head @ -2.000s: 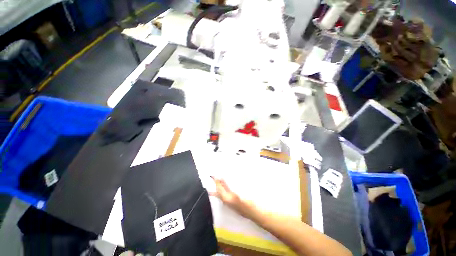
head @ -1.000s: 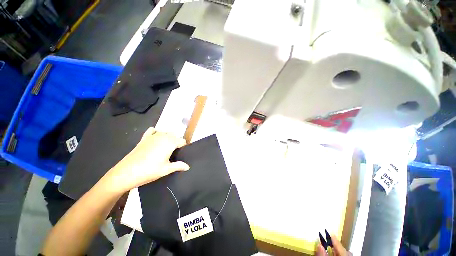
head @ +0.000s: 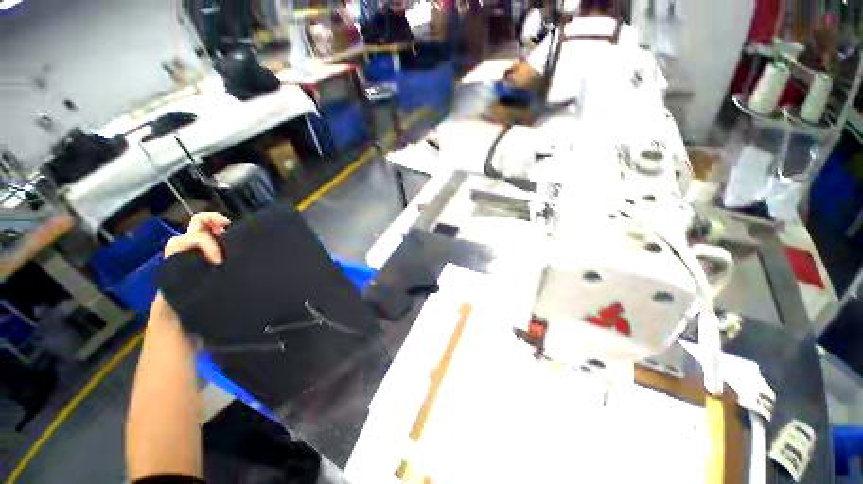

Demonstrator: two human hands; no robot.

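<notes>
My left hand [head: 197, 241] grips the upper left corner of a black panel [head: 274, 284] and holds it up at the left, above the blue bin. Loose white threads show on the panel; no white label shows on the side in view. My right hand is not in view. The white positioning template [head: 530, 425] lies under the head of the sewing machine [head: 615, 298], with brown strips along its edges and no panel on it. White brand labels [head: 793, 448] lie on the dark tabletop at the right.
The left blue bin [head: 232, 383] is mostly hidden behind the panel. Dark pieces [head: 397, 288] lie on the table left of the template. Thread cones [head: 768, 90] stand at the upper right. Tables with black goods [head: 248, 74] stand at the far left.
My left hand has lifted the panel off the template and moved it left and up. My right hand and the snips have left the picture. The view has tilted up.
</notes>
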